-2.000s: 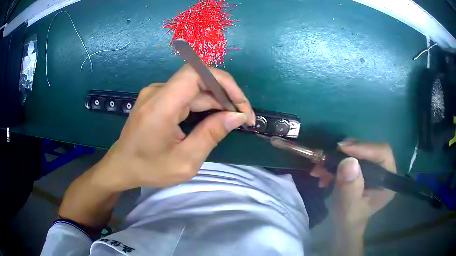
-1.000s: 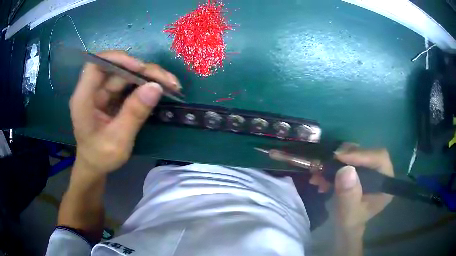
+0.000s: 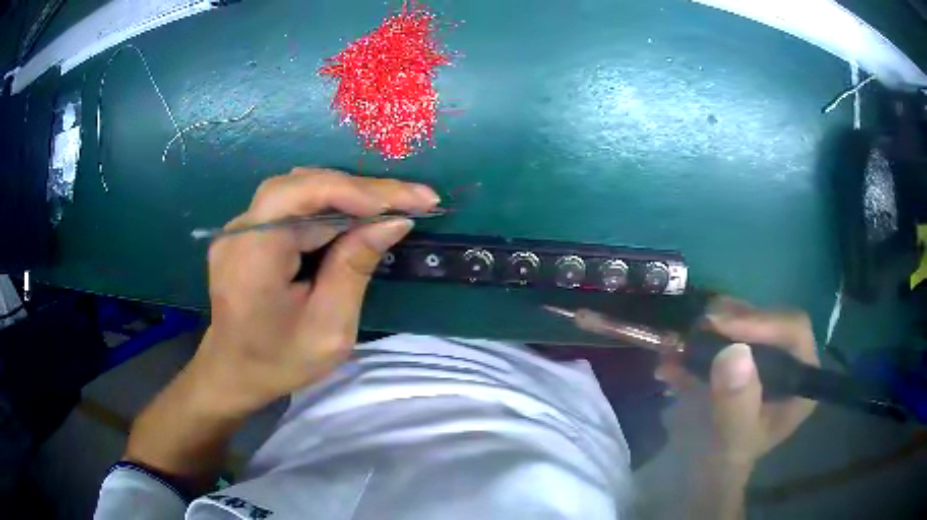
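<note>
My left hand (image 3: 295,274) holds slim grey tweezers (image 3: 305,222) lying nearly level, with their tips at a few loose red wires (image 3: 462,191) just beyond the strip. The black strip assembly (image 3: 523,266) lies on the green mat and carries a row of round silvery parts; its left end is hidden by my left hand. My right hand (image 3: 757,371) holds the soldering iron (image 3: 635,333) by its black handle, its pointed tip in front of the strip and apart from it. The hand and iron are slightly blurred.
A pile of short red wires (image 3: 391,81) lies on the green mat (image 3: 254,61) beyond the strip. Thin pale strands (image 3: 175,132) lie at the left. A black holder with a grey speckled pad (image 3: 879,198) stands at the right edge. White ledges (image 3: 783,25) cross the far side.
The strip has shifted right, uncovering more round parts. My left hand moved left, then back right, and the tweezers are now nearly level. The iron has moved off the strip and slightly right.
</note>
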